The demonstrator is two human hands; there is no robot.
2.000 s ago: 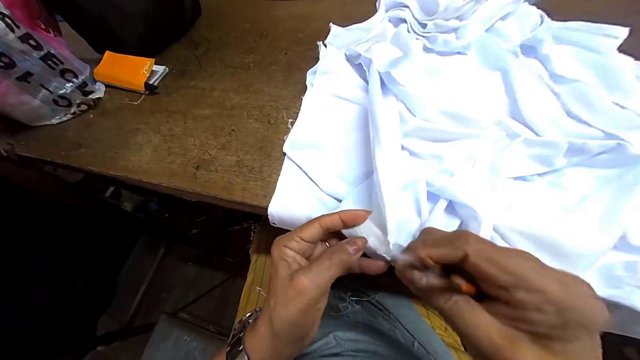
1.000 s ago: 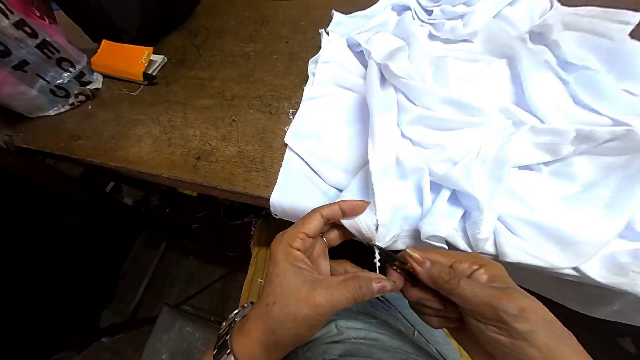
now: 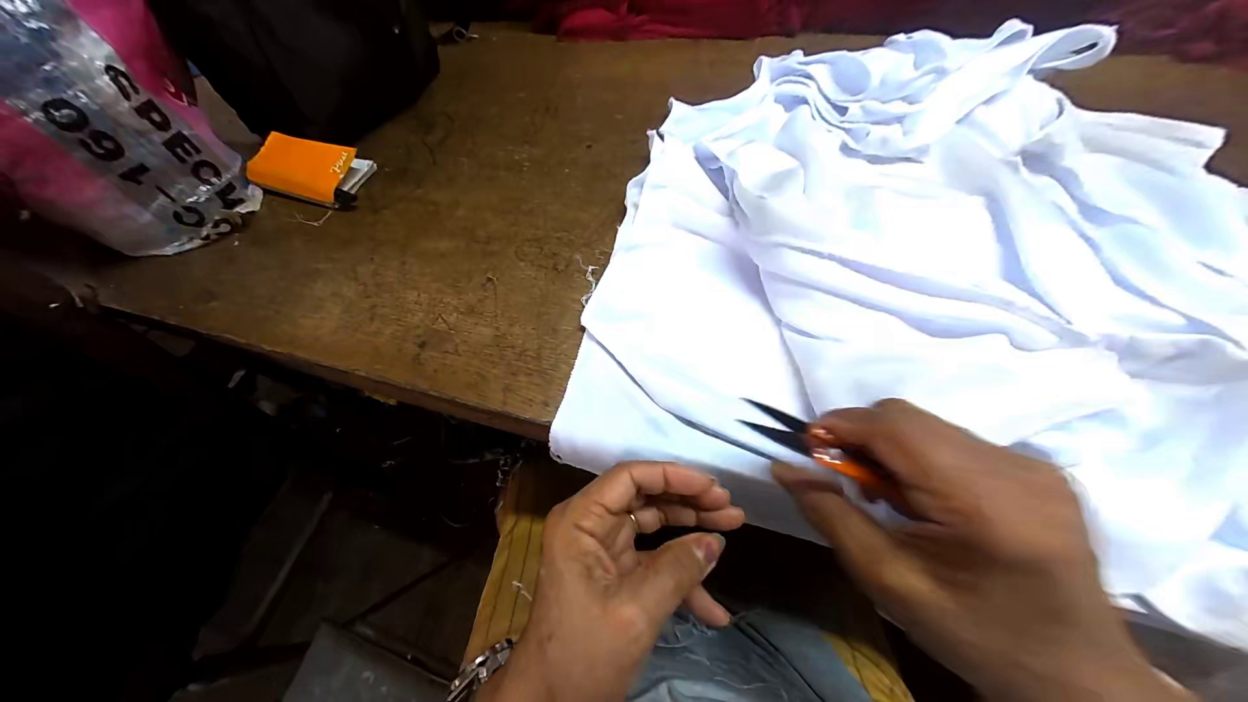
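Note:
My right hand (image 3: pixel 975 546) holds small thread snips (image 3: pixel 829 453) with orange handles and dark pointed blades, which stand apart over the near part of the white fabric (image 3: pixel 897 253). The fabric lies in loose folds on the wooden table and hangs over its front edge. To the left of the snips is my left hand (image 3: pixel 634 565), palm turned inward, fingers curled and thumb apart from them, with nothing between them. It is just in front of the fabric's near edge, above my lap.
An orange packet (image 3: pixel 302 168) lies on the wooden table (image 3: pixel 439 273), near a printed plastic bag (image 3: pixel 127 146) and a black bag (image 3: pixel 312 58). Red fabric (image 3: pixel 673 18) runs along the back. Loose threads lie by the white fabric's left edge.
My left hand has let go of the bit of white fabric it pinched. My right hand has moved away from it with the snips, whose blades now show clearly.

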